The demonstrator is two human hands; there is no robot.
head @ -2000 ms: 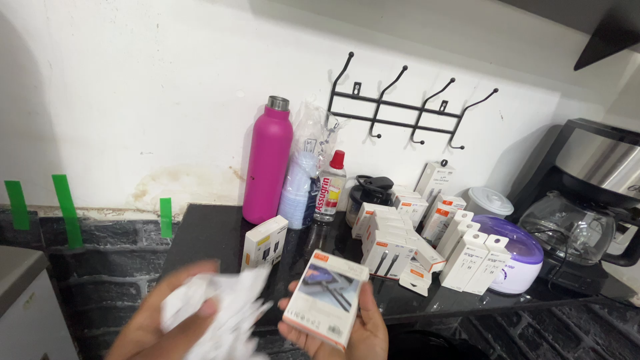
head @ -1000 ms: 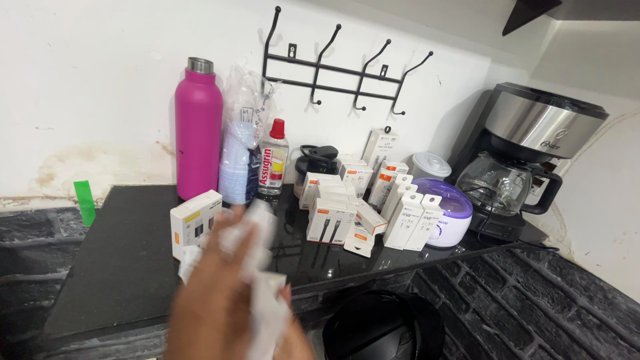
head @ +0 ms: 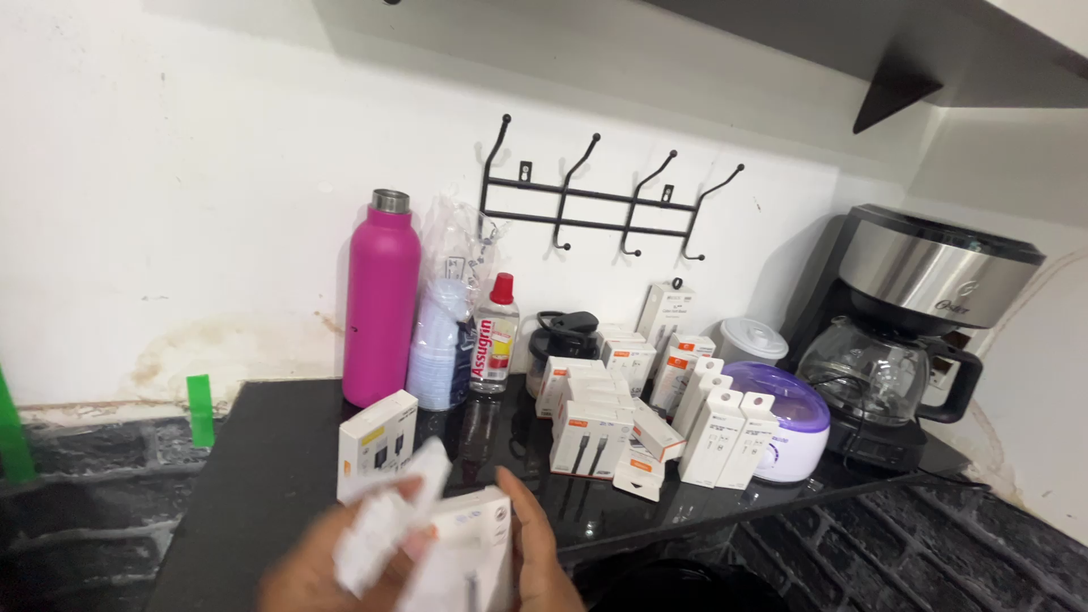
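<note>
My left hand (head: pixel 314 552), blurred by motion, pinches a crumpled white tissue or thin cloth (head: pixel 370 540) in front of a white cardboard box (head: pixel 476 535). Around that box's right side wraps my right hand (head: pixel 540 544), its thumb or a finger along the edge. The tissue overlaps the box's left part. Just behind my left hand, another white box with a cable picture (head: pixel 374 438) stands upright on the counter. To the right is a cluster of small white and orange cable boxes (head: pixel 591 438), with slim white boxes (head: pixel 714 438) upright beside them.
Along the wall on the black counter (head: pixel 246 476) stand a magenta bottle (head: pixel 382 306), bagged plastic cups (head: pixel 442 340), a sweetener bottle (head: pixel 495 340) and a black-lidded container (head: pixel 561 340). Further right are a purple-and-white wax warmer (head: pixel 786 442) and a coffee maker (head: pixel 918 297). A hook rack (head: pixel 595 195) hangs above.
My left hand and the tissue have moved down and left from the raised spot of one second ago, uncovering the box. That box now shows a mostly white face instead of the earlier pictured one.
</note>
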